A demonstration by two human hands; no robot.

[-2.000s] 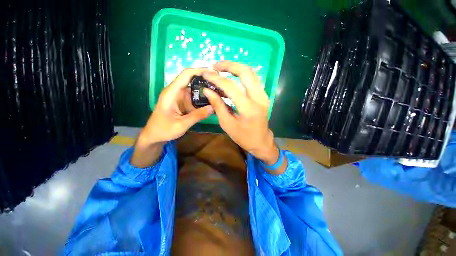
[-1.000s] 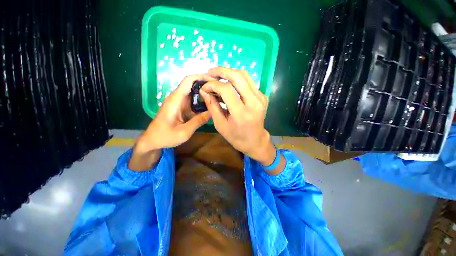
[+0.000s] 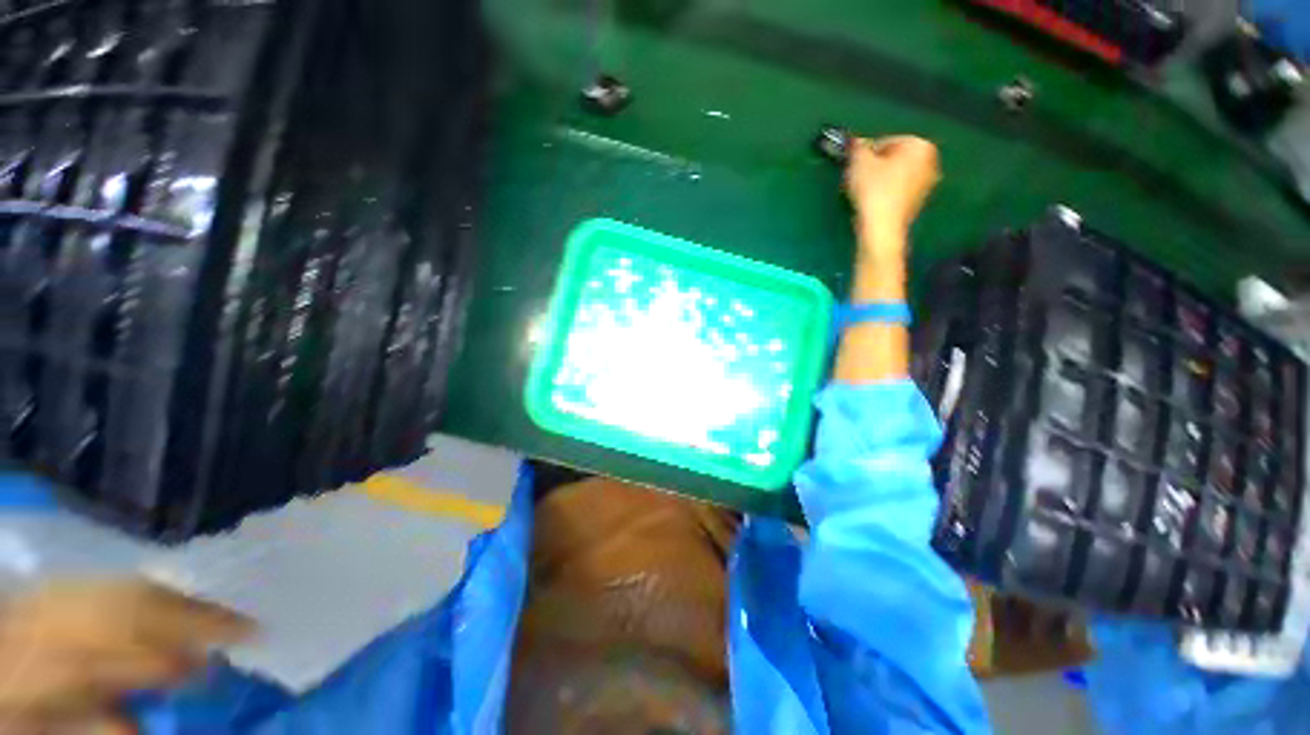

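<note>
My right hand [image 3: 894, 170] reaches far forward over the dark green bench. Its fingertips are closed at the edge of a small black unit [image 3: 833, 141]. A blurred hand [image 3: 108, 646], seemingly my left hand, is at the lower left beside blue cloth; its grip is unclear. The bright green tray [image 3: 556, 338] lies in the middle with many tiny white parts [image 3: 625, 273], partly lost in glare. Another dark unit [image 3: 606, 95] lies on the bench to the left, and a small object [image 3: 1017, 95] lies to the right.
Tall stacks of glossy black pocketed trays stand at the left [image 3: 331, 287] and right [image 3: 1135, 431], the right one close beside my forearm. A black item with a red edge [image 3: 1056, 32] is at the upper right. Blue cloth [image 3: 1149, 675] shows at the lower right.
Both hands were together over the green tray around a black unit. My right hand has moved forward and right; the tray is now uncovered. The view has shifted and shows more bench.
</note>
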